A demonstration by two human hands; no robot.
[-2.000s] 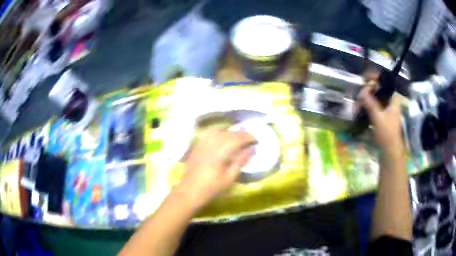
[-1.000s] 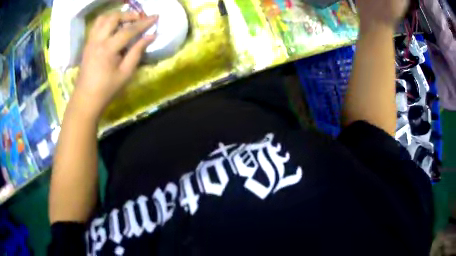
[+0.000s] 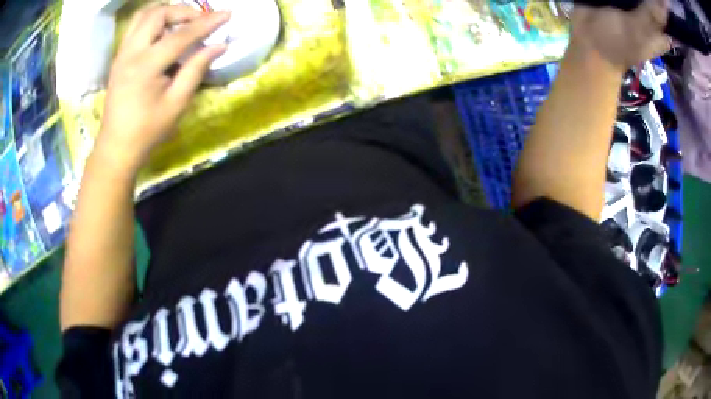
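Observation:
A white round housing (image 3: 251,35) lies in the yellow padded nest (image 3: 300,74) at the top left, cut off by the top edge. My left hand (image 3: 160,66) rests on its left side, fingers spread over it with fingertips touching it. Thin red wires show by the fingertips. White frame parts (image 3: 84,47) lie left of my hand. My right hand (image 3: 620,31) is at the top right, closed around the black electric screwdriver (image 3: 688,27), which is partly cut off by the edge.
A blue crate (image 3: 507,117) with several white-and-black units (image 3: 649,187) stands below my right forearm, beside the bench. Printed sheets (image 3: 460,35) edge the bench. Pink cloth (image 3: 696,101) shows at the far right. My black shirt fills the lower middle.
The view has swung down and right since the first frame. My left hand has stayed on the housing. The black screwdriver in my right hand has come back into view at the top right.

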